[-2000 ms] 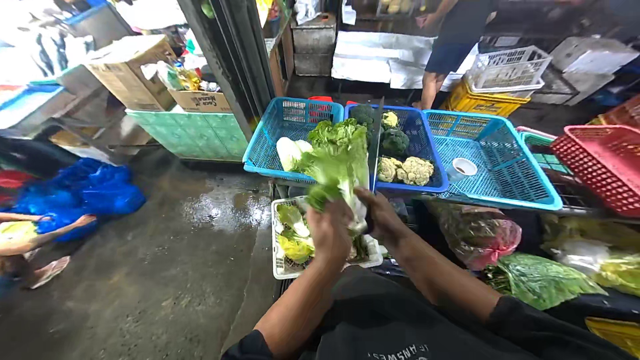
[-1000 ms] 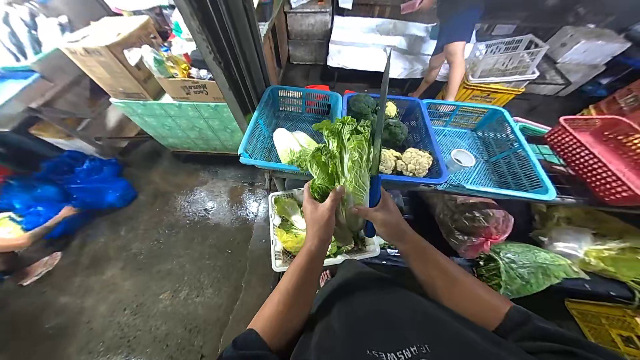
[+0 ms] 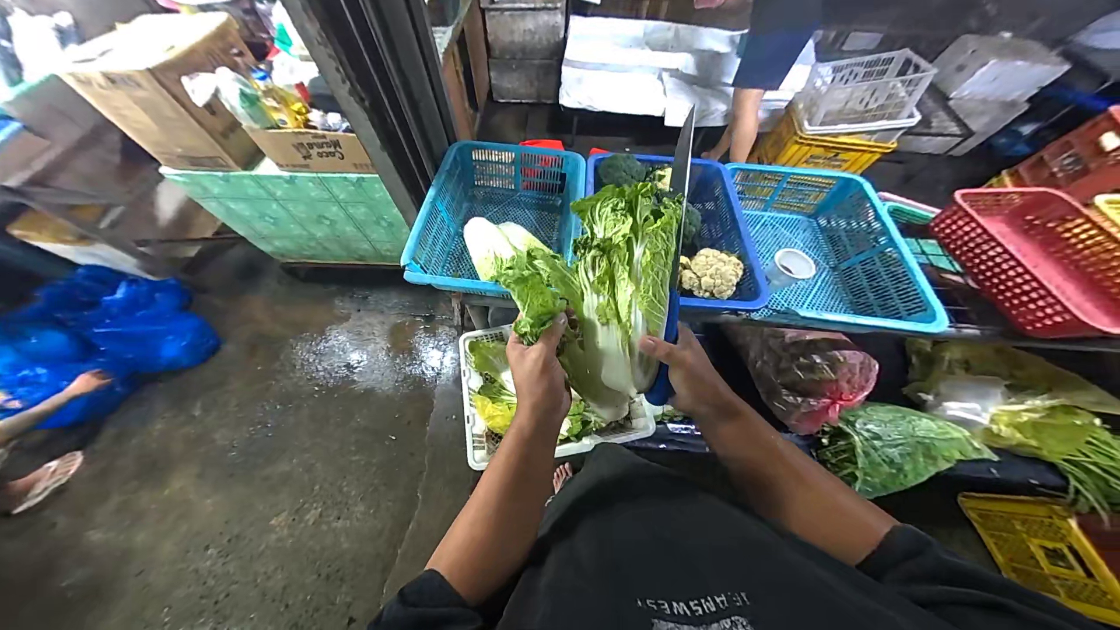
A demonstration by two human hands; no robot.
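Observation:
My left hand grips leaves at the left side of a napa cabbage, where one outer leaf spreads away from the head. My right hand holds a long knife by its blue handle, blade pointing up, with the thumb against the cabbage's white base. Below the cabbage sits a white plastic crate with loose leaves inside. Behind it, a light-blue basket holds pale napa cabbages. A dark-blue basket contains broccoli and cauliflower.
Another light-blue basket with a white cup and a red basket stand at right. Bagged greens lie below. A metal post rises at left. A person's legs are behind the baskets; another person's hand touches blue plastic bags.
An outer leaf now stands apart from the left side of the cabbage, with my left hand on it. The knife remains upright in my right hand.

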